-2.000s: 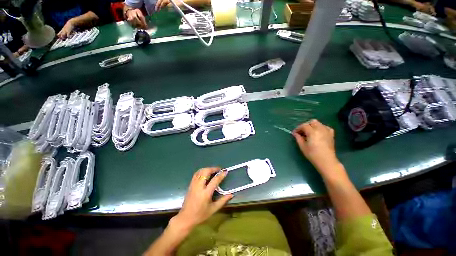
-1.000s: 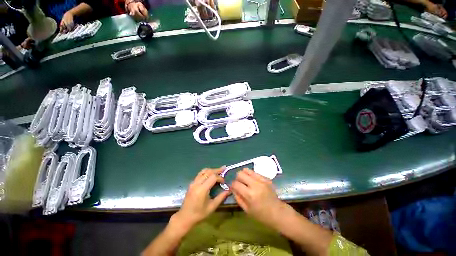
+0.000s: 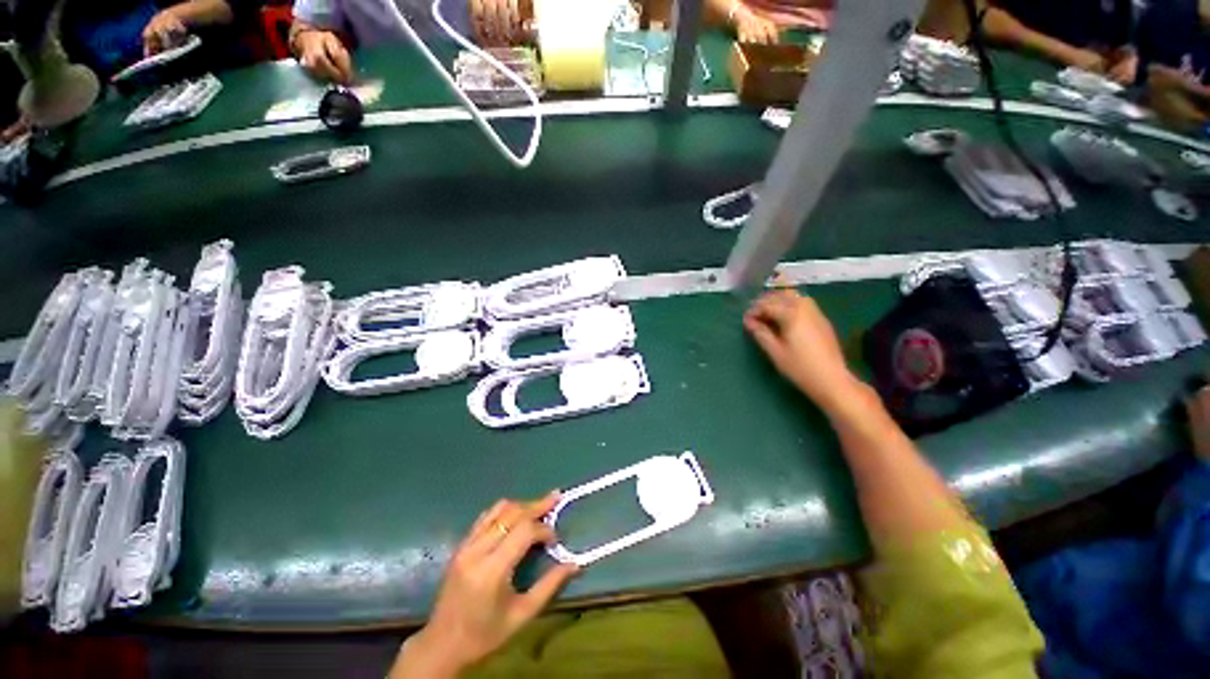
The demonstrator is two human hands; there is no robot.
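Note:
A white plastic housing (image 3: 668,492) with a long oval opening and a solid round disc lies on the green bench near its front edge. My left hand (image 3: 502,570) grips its left rounded end between thumb and fingers. My right hand (image 3: 794,332) is at the metal strip, beside the foot of the grey post, fingers bent and close together; whether it holds a thin pin cannot be made out. Stacked housings (image 3: 564,383) lie behind the held one, with more piles (image 3: 202,338) at the left.
A black fan (image 3: 929,361) stands at the right against a heap of white housings (image 3: 1128,334). A grey slanting post (image 3: 823,146) rises beyond my right hand. The belt (image 3: 438,199) carries single housings. People's hands are across the belt; a blue sleeve is at the right edge.
One second ago both hands were at the housing. My right hand has moved away, forward and right, to the strip. My left hand still grips the housing. The view has shifted.

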